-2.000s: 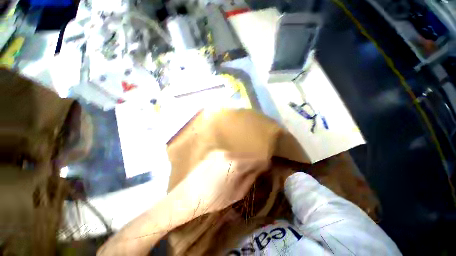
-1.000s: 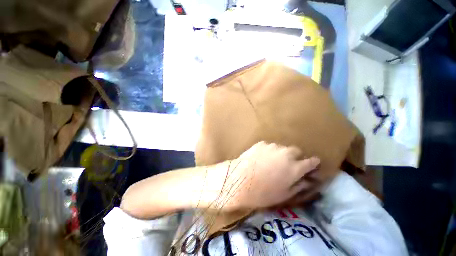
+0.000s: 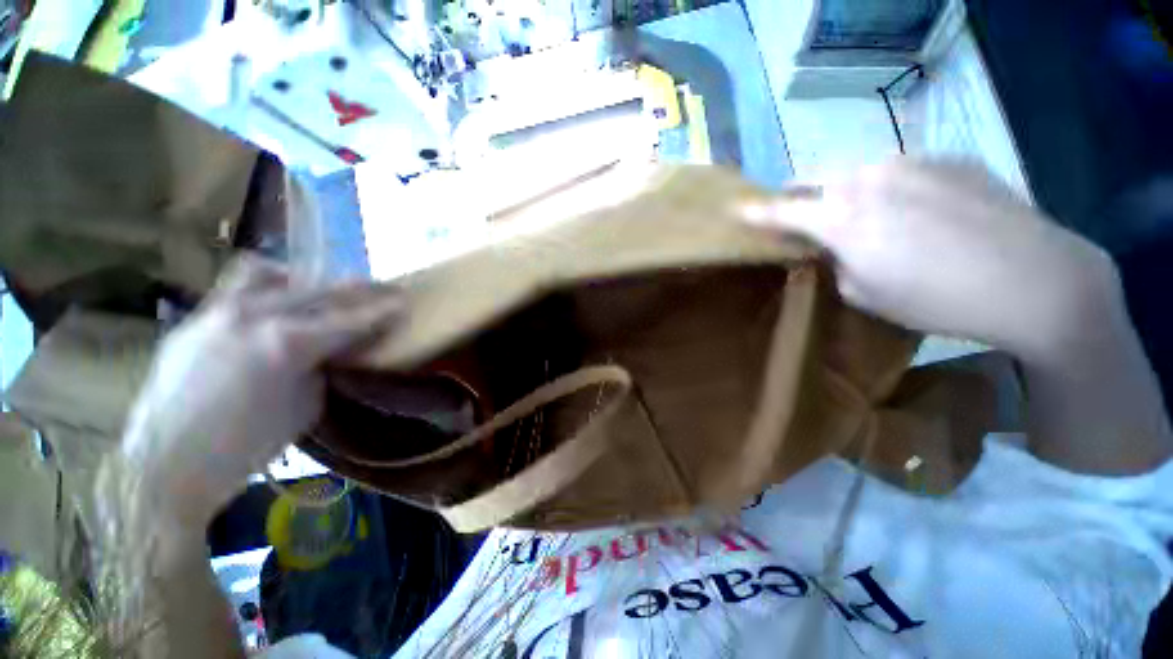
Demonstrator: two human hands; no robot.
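A brown bag body (image 3: 720,373) is held spread open across my lap, its dark inside facing up. My left hand (image 3: 245,373), blurred, grips its rim at the left end. My right hand (image 3: 913,245), also blurred, grips the rim at the upper right. A light brown bag handle (image 3: 553,483) loops across the opening. The white sewing template (image 3: 515,167) with a long slot and yellow end pieces lies just beyond the bag's far edge.
The white machine head (image 3: 335,90) with a red logo stands at the upper left. Other brown bags (image 3: 116,193) are piled at the left. A grey-framed screen (image 3: 862,32) stands at the upper right on a pale side table (image 3: 836,129).
The bag has been opened out, showing its inside and handle. My left hand now holds the left end and my right hand has risen to the upper right rim. The view has shifted.
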